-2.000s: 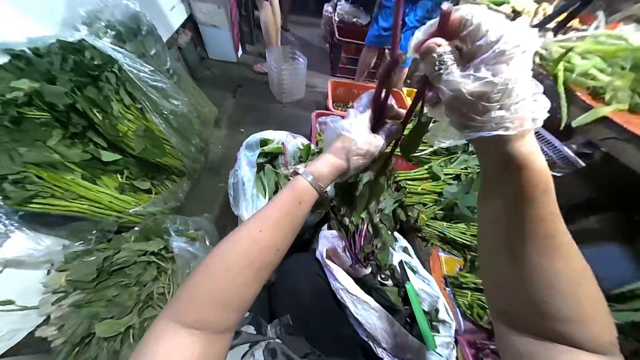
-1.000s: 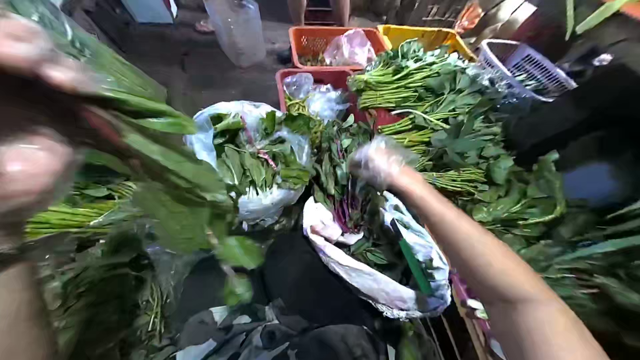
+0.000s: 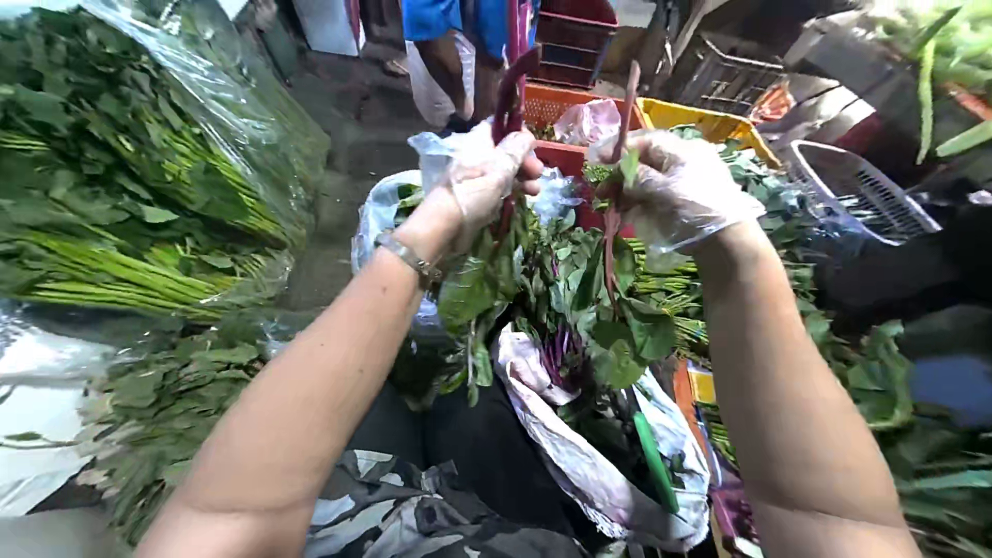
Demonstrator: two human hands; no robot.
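In a clear plastic glove, my left hand (image 3: 492,170) grips a bunch of purple-stemmed leafy greens (image 3: 469,291), stems up and leaves hanging down. To its right my gloved right hand (image 3: 670,182) holds another purple-stemmed leafy sprig (image 3: 612,256), its leaves dangling. Below both hands an open white woven sack (image 3: 570,442) holds more purple-stemmed greens (image 3: 562,353). A green handle (image 3: 656,463) leans inside the sack; what it belongs to is hidden. Behind my left wrist, a pale plastic bag (image 3: 376,221) is partly covered.
Bagged green bundles (image 3: 155,170) fill the left, with loose leaves (image 3: 178,395) below. Ahead are an orange crate (image 3: 558,101), a yellow crate (image 3: 705,124) and a white plastic basket (image 3: 860,190). More green bundles (image 3: 682,302) lie at right. A person in blue shorts (image 3: 434,19) stands beyond.
One second ago my left hand was at the far left with leafy greens and my right hand was over the sack's greens. Both are now raised near the centre, each holding stems.
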